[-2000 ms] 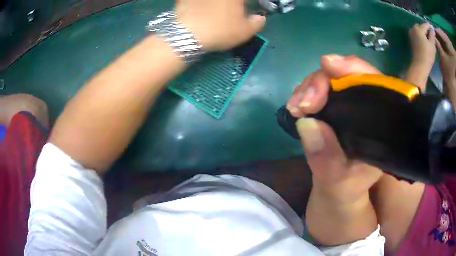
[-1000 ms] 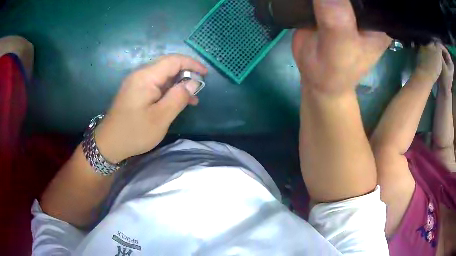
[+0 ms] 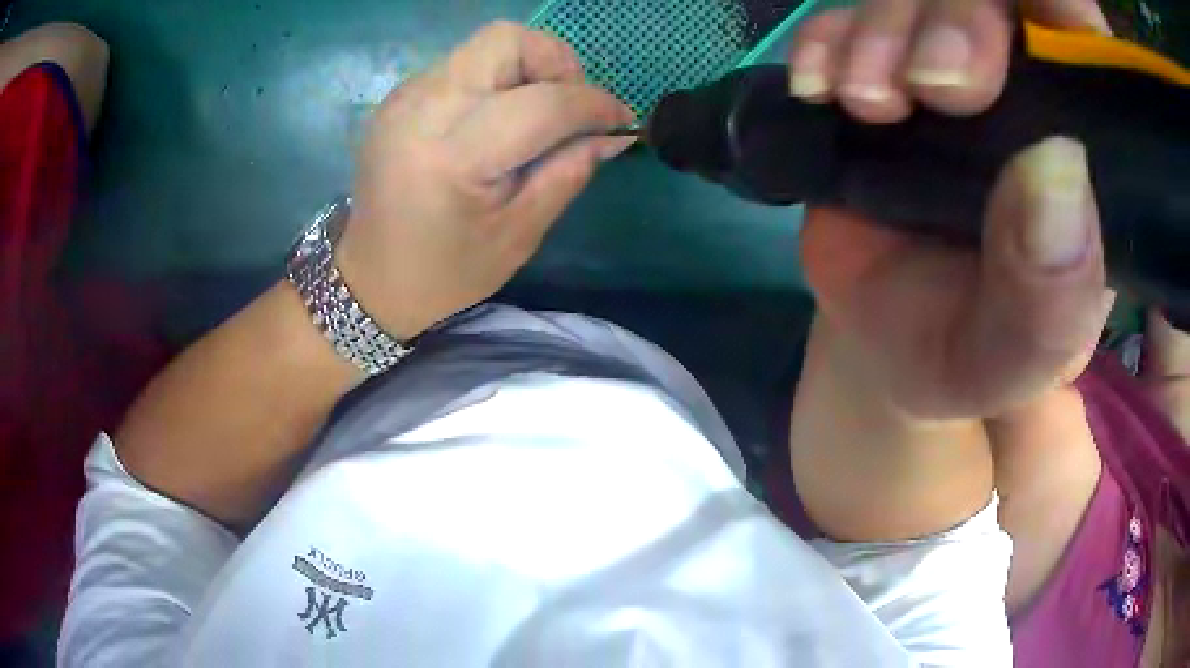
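Note:
My right hand (image 3: 966, 222) is wrapped around the thick black electric screwdriver (image 3: 887, 150) with an orange strip. Its tapered nose points left. My left hand (image 3: 457, 170), with a metal-band watch on the wrist, pinches a small housing (image 3: 624, 131) that shows only as a thin edge between thumb and forefinger. The screwdriver nose is right at the housing; the bit is hidden, and I cannot tell if it touches. The green screw tray (image 3: 640, 50) lies on the bench behind the hands, with dark screws (image 3: 720, 18) massed at its right part.
The shiny dark green bench (image 3: 248, 170) curves across the view. A person in red (image 3: 46, 196) sits close on the left, with a bent limb at the bench. Another person in a maroon embroidered garment (image 3: 1090, 522) sits close on the right.
My left hand has moved up and right with the housing, now turned edge-on. The screwdriver has come down from over the tray, and its nose now meets the left fingertips.

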